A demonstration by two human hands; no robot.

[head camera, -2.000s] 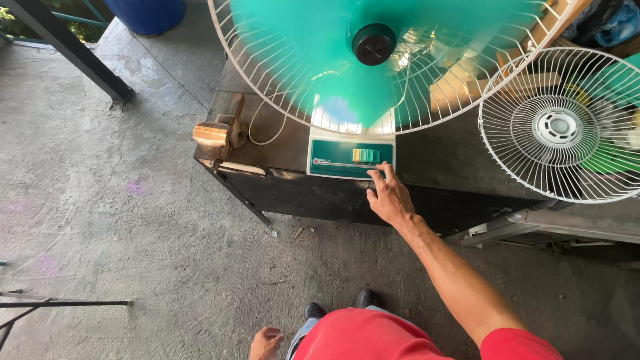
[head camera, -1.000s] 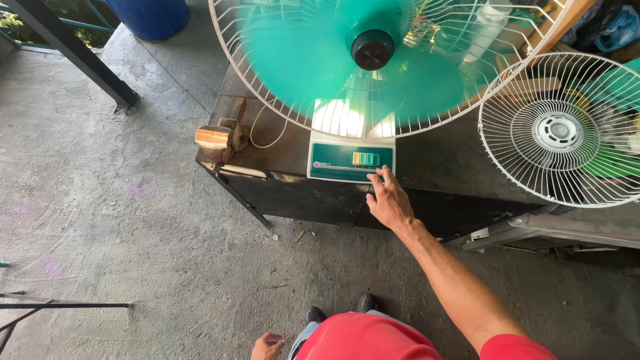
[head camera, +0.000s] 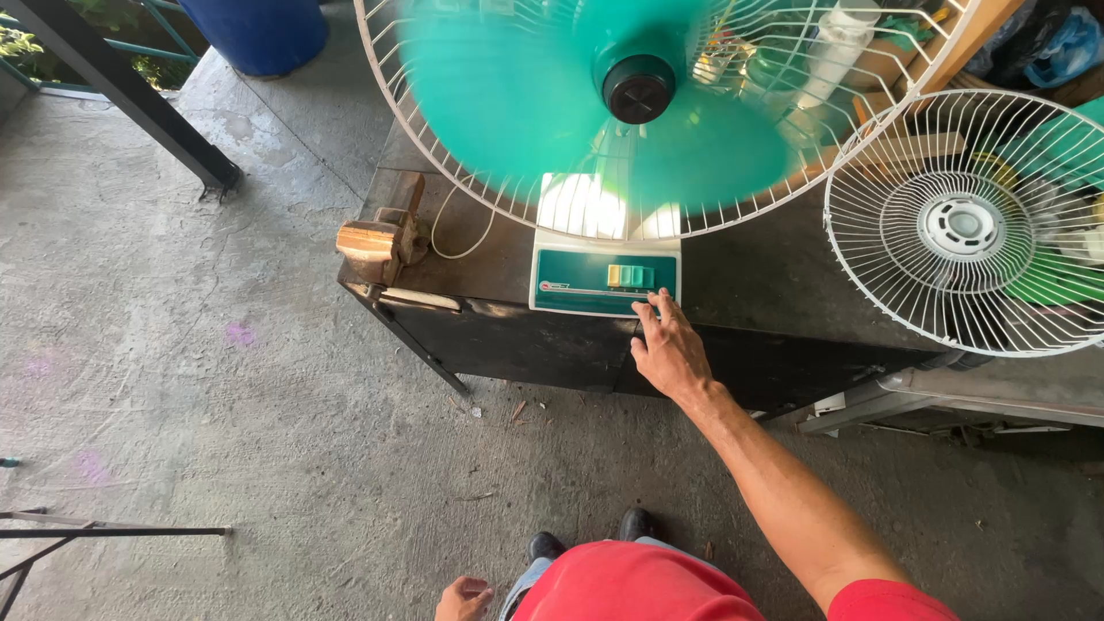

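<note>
An electric fan with blurred teal blades (head camera: 509, 112) and a black hub cap stands on a dark workbench (head camera: 759, 276); only the rear wire guard shows around the blades. Its white base has a teal control panel (head camera: 573, 297) with a row of push buttons (head camera: 630, 276), one yellowish and the others green. My right hand (head camera: 668, 349) is at the panel's lower right edge, just below the buttons, fingers apart and holding nothing; whether the fingertips touch the panel cannot be told. Low in the view, beside my leg, my left hand (head camera: 464, 599) hangs with fingers curled, partly cut off by the frame.
A detached white wire fan guard (head camera: 888, 181) lies at the right, over assorted items. A bench vise with wooden jaw pieces (head camera: 371, 241) sits at the bench's left corner, near a white cord (head camera: 437, 233). A blue barrel (head camera: 259, 34) and a black metal post (head camera: 129, 95) stand at the upper left.
</note>
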